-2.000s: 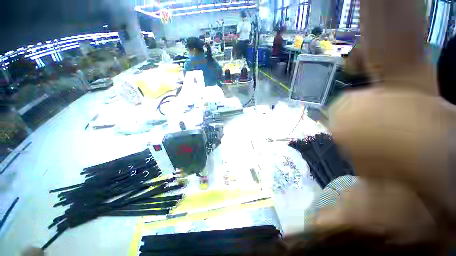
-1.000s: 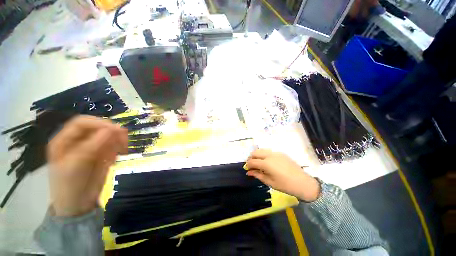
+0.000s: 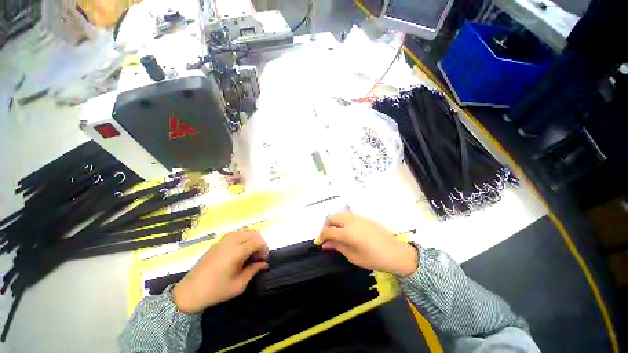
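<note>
A stack of black webbing straps [image 3: 323,279] lies at the table edge nearest me. My left hand [image 3: 227,265] is at the stack's far side, its thumb and fingers pinched on a webbing strap. My right hand [image 3: 365,241] pinches the same strap area further right, with a small yellow piece [image 3: 318,242] at its fingertips. A short stretch of strap shows between the hands; how many straps they grip is unclear. The sewing machine [image 3: 175,127] stands beyond, with yellow tape [image 3: 241,207] on its work plate.
A loose strap pile [image 3: 76,214], some with silver ends, lies left of the machine. A clear bag of hooks [image 3: 368,152] lies right of it, with red cord [image 3: 365,100] above. A hook-ended strap bundle [image 3: 447,152] is at far right. A blue bin [image 3: 492,65] and a person's legs [image 3: 561,89] are beyond.
The view has tilted down to the table. My left hand has moved from above the left side onto the stack, close to my right hand, which stays at the stack's far edge.
</note>
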